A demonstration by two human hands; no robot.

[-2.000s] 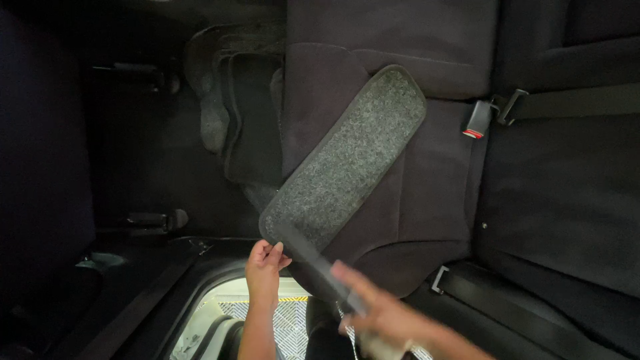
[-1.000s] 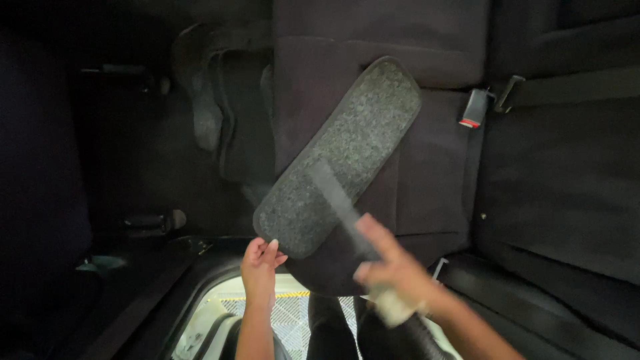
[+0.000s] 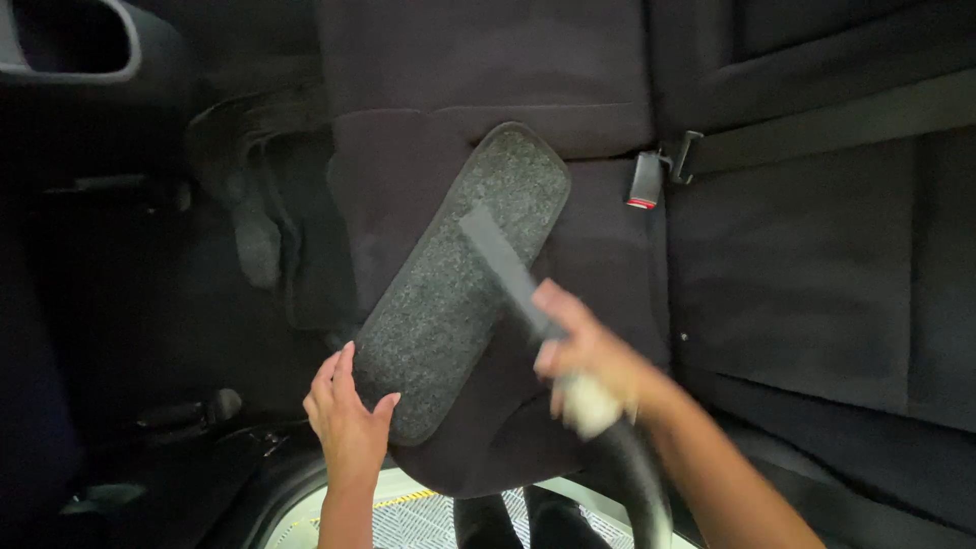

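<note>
A grey carpet mat with a dark bound edge [image 3: 435,328] lies slantwise on the dark fabric car seat [image 3: 602,252]. My left hand [image 3: 351,412] is at the mat's lower left end, fingers spread, its fingertips touching the edge. My right hand [image 3: 587,351], slightly blurred, grips a vacuum cleaner's crevice nozzle [image 3: 499,255]. The nozzle's flat tip is over the upper middle of the mat; whether it touches the pile is not clear. Behind that hand, a pale cuff joins the nozzle to a dark hose [image 3: 644,473] that runs down past my forearm.
A seat-belt buckle with a red button [image 3: 645,181] rests by the seatback, beside a belt tongue and webbing [image 3: 823,126]. The dark footwell, with a floor mat [image 3: 305,229], is at left. Below lie the pale door sill [image 3: 290,526] and a grated floor.
The nozzle has moved from the mat's lower end up to its upper middle. My left hand has gone from pinching the mat's lower end to lying spread at its left edge.
</note>
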